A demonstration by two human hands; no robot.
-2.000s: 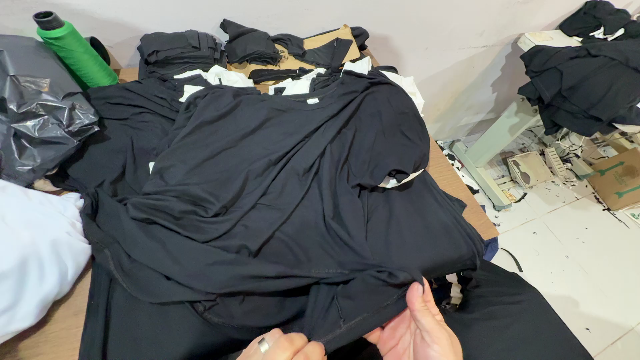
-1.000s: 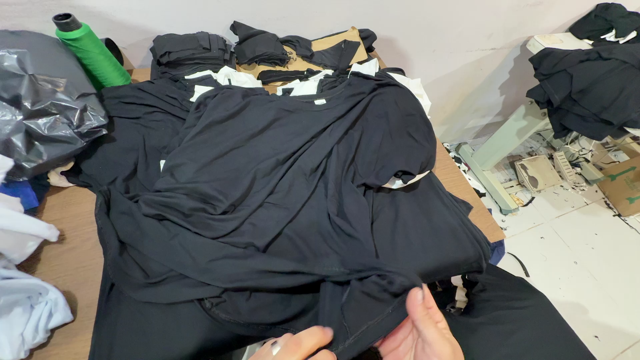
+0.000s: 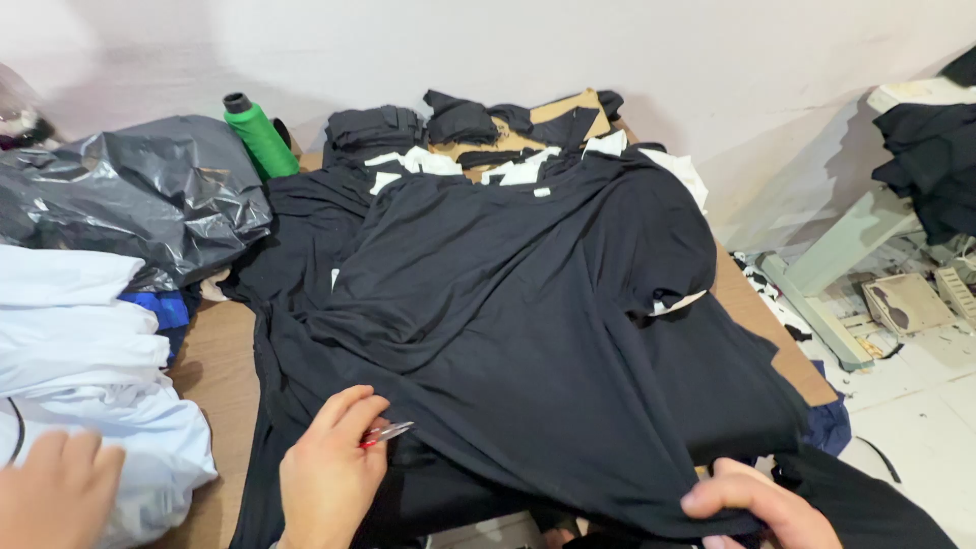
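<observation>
A black short-sleeved T-shirt (image 3: 503, 305) lies spread and creased over other black garments, its neckline facing the wall and its hem towards me. At the lower left of the shirt, my left hand (image 3: 335, 461) holds small thread snips (image 3: 386, 434) between its fingers, red at the grip with bright metal tips pointing right. My right hand (image 3: 762, 503) pinches the right end of the hem between thumb and fingers. A light lining or edge shows inside the right sleeve opening. The snips' grip is mostly hidden by my fingers.
Another person's blurred hand (image 3: 61, 480) is over pale blue-white garments (image 3: 84, 351) at left. Behind are a black plastic bag (image 3: 137, 198), a green thread cone (image 3: 261, 139) and folded black cloth (image 3: 375, 128). A metal stand (image 3: 846, 252) stands right of the wooden table (image 3: 770, 343).
My left hand has moved left from beside my right hand, and the snips now show in it. The front hem is spread wider. Another hand has appeared at left. The view has shifted.
</observation>
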